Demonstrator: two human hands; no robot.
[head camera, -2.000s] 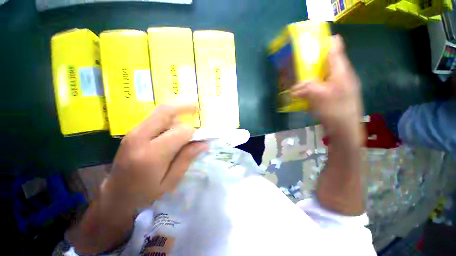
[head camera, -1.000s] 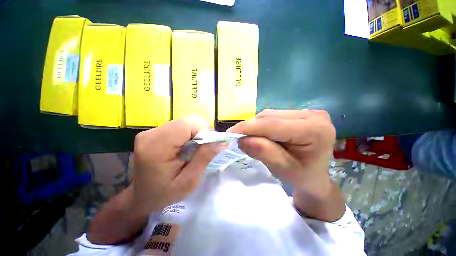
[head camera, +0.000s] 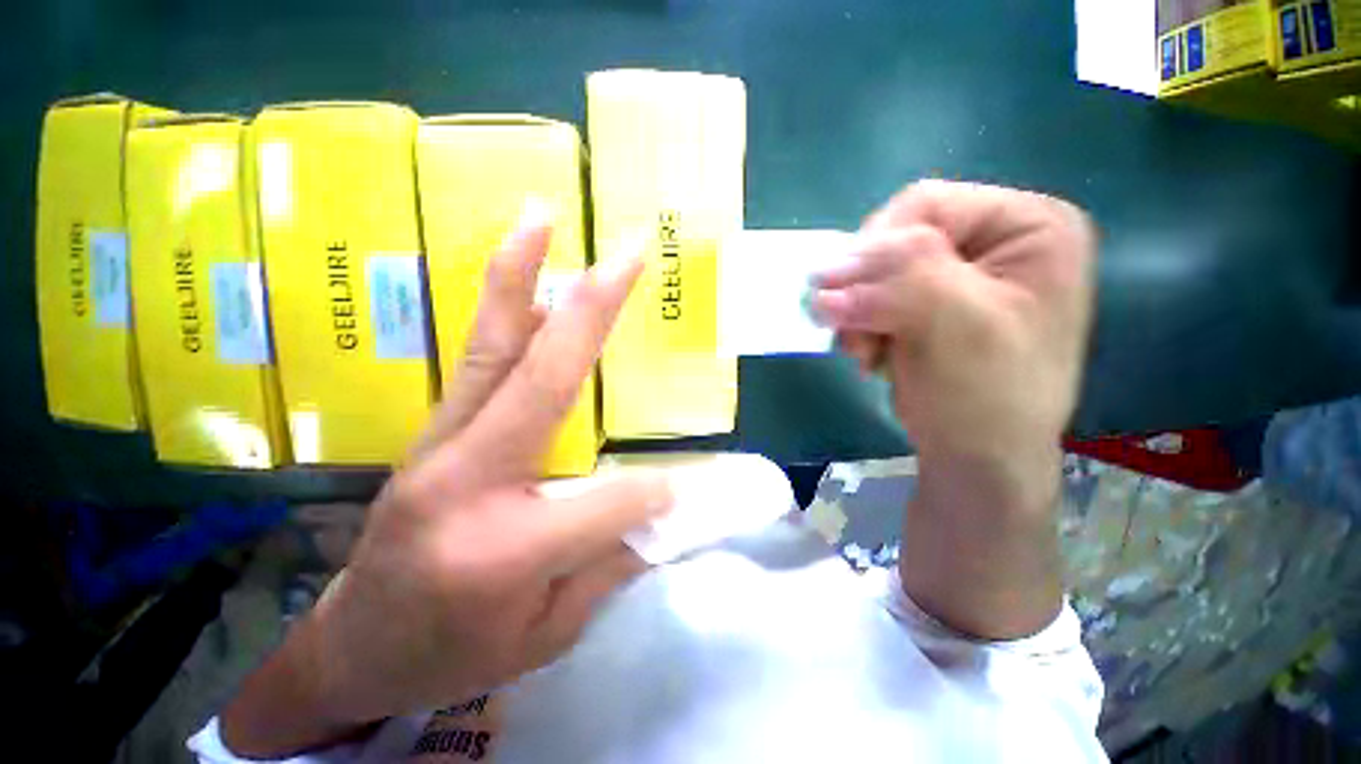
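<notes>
A row of several yellow cartons (head camera: 338, 179) lies on the dark green bench, narrow sides up with black lettering; the left ones carry pale labels (head camera: 397, 306). The rightmost carton (head camera: 667, 149) shows no label on its top. My right hand (head camera: 970, 306) pinches a white label (head camera: 784, 291) whose left end is at that carton's right edge; whether it touches is unclear. My left hand (head camera: 493, 493) holds a curled white label strip (head camera: 717, 500) between thumb and palm. Its two extended fingers reach over the fourth carton towards the rightmost one.
More yellow cartons (head camera: 1216, 52) stand at the far right corner beside a white card (head camera: 1115, 45). A red stool (head camera: 1164, 455) and a blue sleeve (head camera: 1313, 455) are at the right below the bench edge. Blue plastic shows dimly at lower left.
My right hand has moved away from the strip, up and right, with a label in its fingers. My left hand has extended two fingers over the cartons. The cartons appear further left and larger.
</notes>
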